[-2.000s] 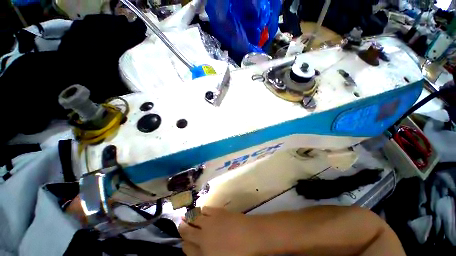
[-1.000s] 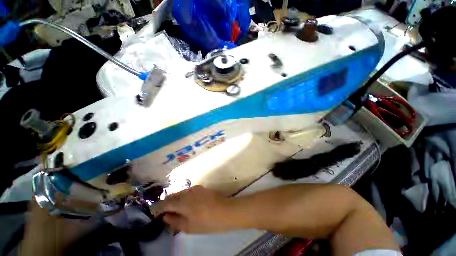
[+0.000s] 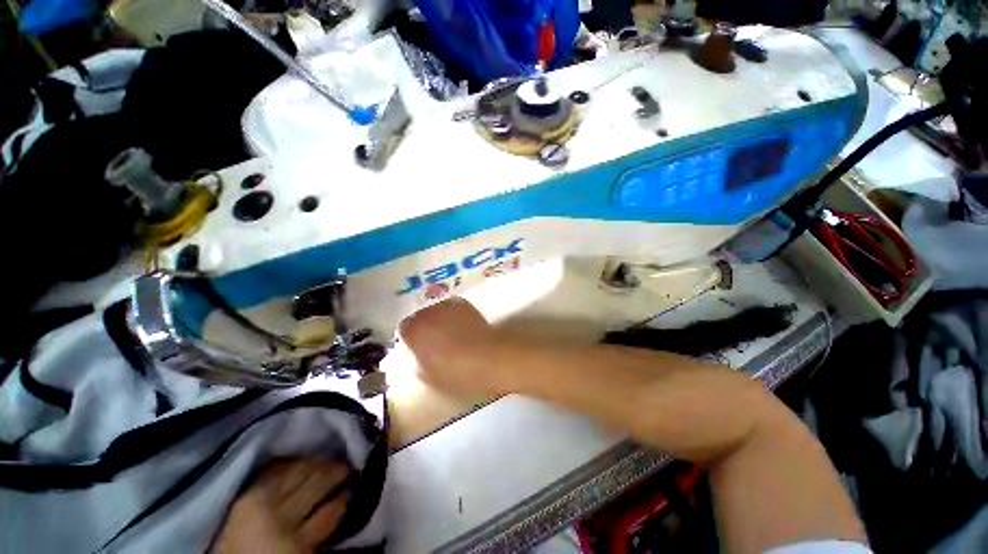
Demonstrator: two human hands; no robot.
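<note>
A pale grey garment panel with black strips [image 3: 206, 444] is draped left of the needle, its black-edged end by the presser foot [image 3: 363, 373]. My left hand [image 3: 290, 506] lies on the grey cloth, fingers spread and partly covered by a fold; whether it grips cannot be told. My right hand [image 3: 444, 341] is just right of the presser foot, under the arm of the white and blue sewing machine [image 3: 477, 216], with fingers curled. Its fingertips are hidden, and no cloth shows in it.
A black fuzzy strip [image 3: 715, 328] lies on the table behind my right forearm. A measuring tape [image 3: 563, 496] runs along the table's front edge. A side tray [image 3: 891, 308] with red-handled tools stands right. A lamp's gooseneck [image 3: 287, 56] rises behind the machine.
My left hand, earlier behind the machine's left end, now lies in front on the grey cloth. The cloth's black-edged end now shows beside the foot. My right hand has moved from the foot's front to under the arm.
</note>
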